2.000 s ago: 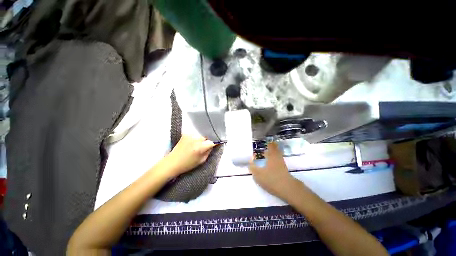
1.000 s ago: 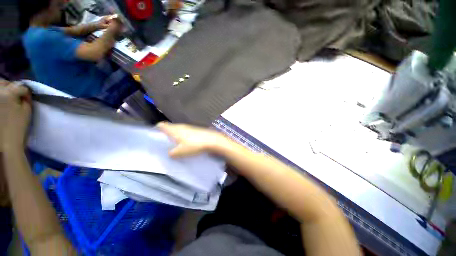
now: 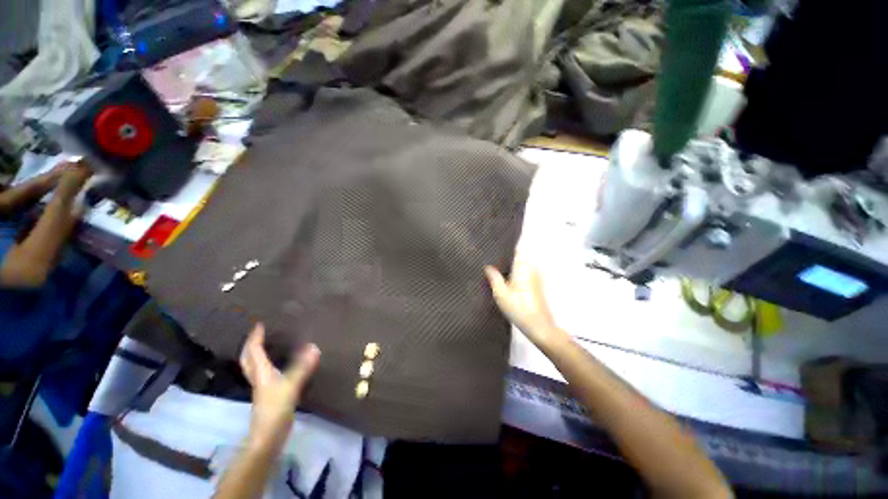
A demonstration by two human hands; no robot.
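A brown-grey ribbed garment panel lies spread at the table's left, its front part over the edge. It carries two short rows of pale and gold buttons. My left hand is over its front left part, fingers apart. My right hand touches or hovers at its right edge, fingers spread; contact is unclear. White cut pieces with dark strips lie low at the left below the panel.
The white machine head with a lit screen is at right. Yellow-looped scissors lie behind it, a brown box at far right. Crumpled olive fabric is behind. Another person's arms are at far left by a neighbouring machine.
The view has swung. The white piece with a dark strip is no longer in my hands. Both hands are now over the garment panel, which lies closer, with a second button row showing.
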